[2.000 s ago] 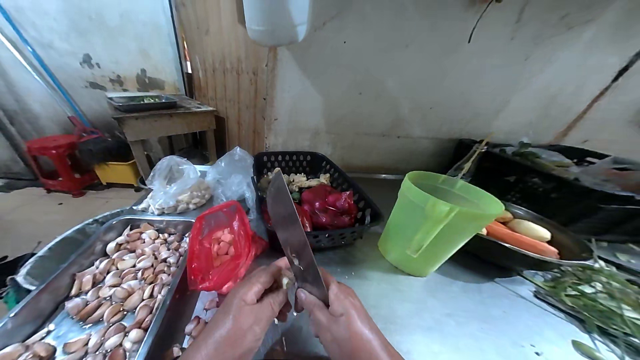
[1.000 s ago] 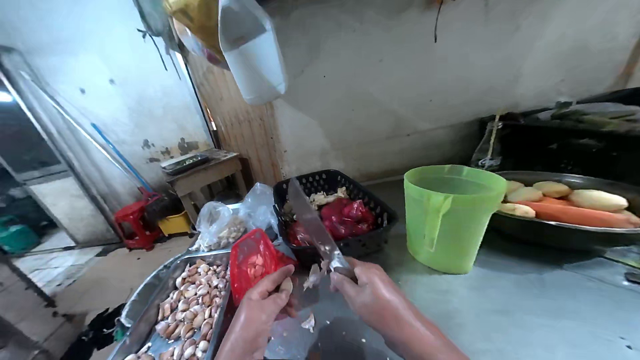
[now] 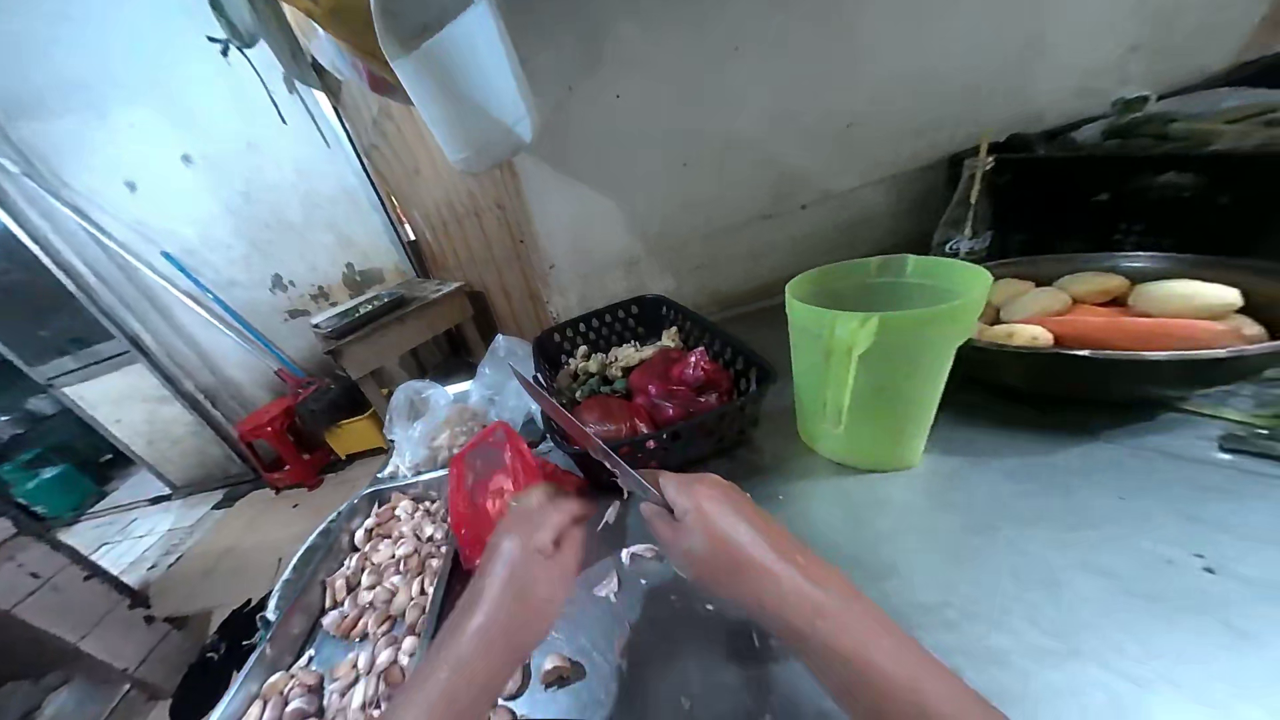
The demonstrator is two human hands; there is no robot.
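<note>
My right hand (image 3: 705,520) grips the handle of a kitchen knife (image 3: 590,440), whose broad blade points up and to the left, past the front of a black perforated basket (image 3: 700,445). Blurred, my left hand (image 3: 545,525) is at the mouth of a red plastic bag (image 3: 490,480); whether it holds anything is hidden. Left of it lies a metal tray (image 3: 290,610) with many unpeeled garlic cloves (image 3: 390,570). Bits of garlic skin (image 3: 607,585) are scattered on the metal tabletop (image 3: 1000,590) between my hands.
A green plastic jug (image 3: 870,370) stands right of the basket. Behind it on the right, a wide metal bowl (image 3: 1120,375) holds potatoes and a carrot (image 3: 1140,333). A clear plastic bag (image 3: 435,425) sits behind the tray. A white plastic container (image 3: 460,90) hangs above.
My hands were together at the blade two seconds ago; they are now apart. My left hand has moved to the red bag since the last earlier frame. The view has swung.
</note>
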